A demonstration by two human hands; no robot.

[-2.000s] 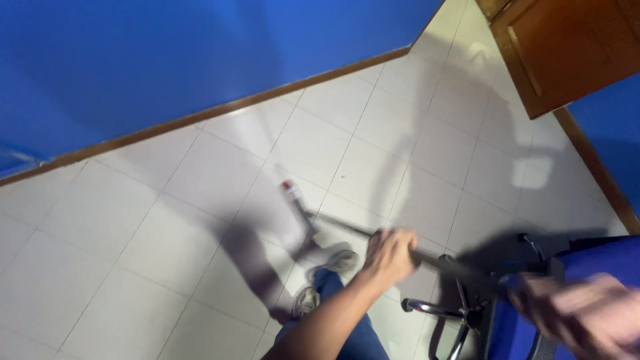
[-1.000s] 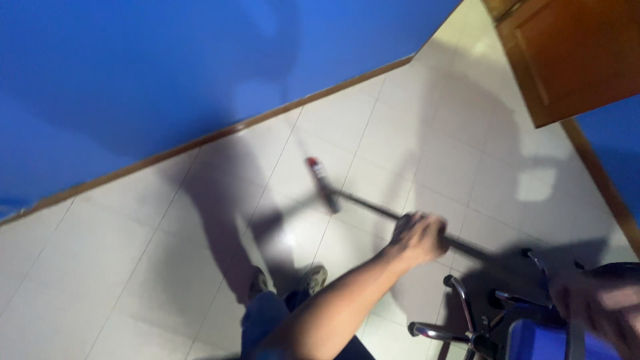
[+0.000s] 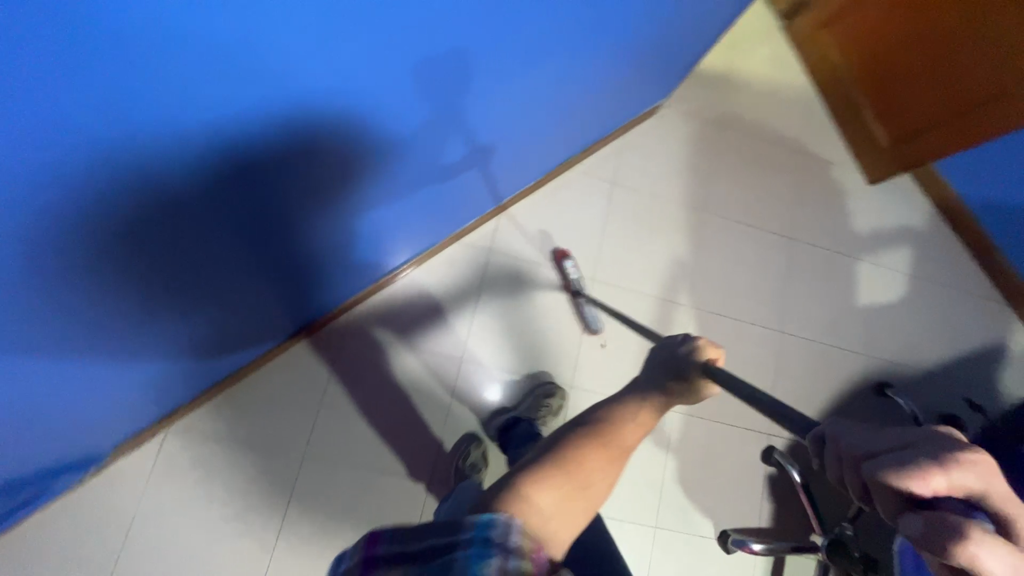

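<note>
My left hand (image 3: 682, 368) is wrapped around the dark pole (image 3: 760, 400) of a push broom, about midway along the part that shows. Nearer the camera, at the lower right, my right hand (image 3: 920, 480) grips the pole's upper end and is partly cut off by the frame. The broom head (image 3: 578, 290), red at one end and grey at the other, lies on the tiled floor near the wall. Small specks of debris (image 3: 603, 344) lie just below it.
A blue wall with a brown baseboard (image 3: 480, 220) runs diagonally on the left. A wooden door (image 3: 920, 80) stands at the upper right. The chrome legs of a swivel chair (image 3: 768, 546) are at the lower right, close to the pole. My shoes (image 3: 540, 400) are on the floor.
The broom head has moved away from my feet, toward the wall's corner, with both hands still on the pole. The view has shifted, showing more of the blue wall.
</note>
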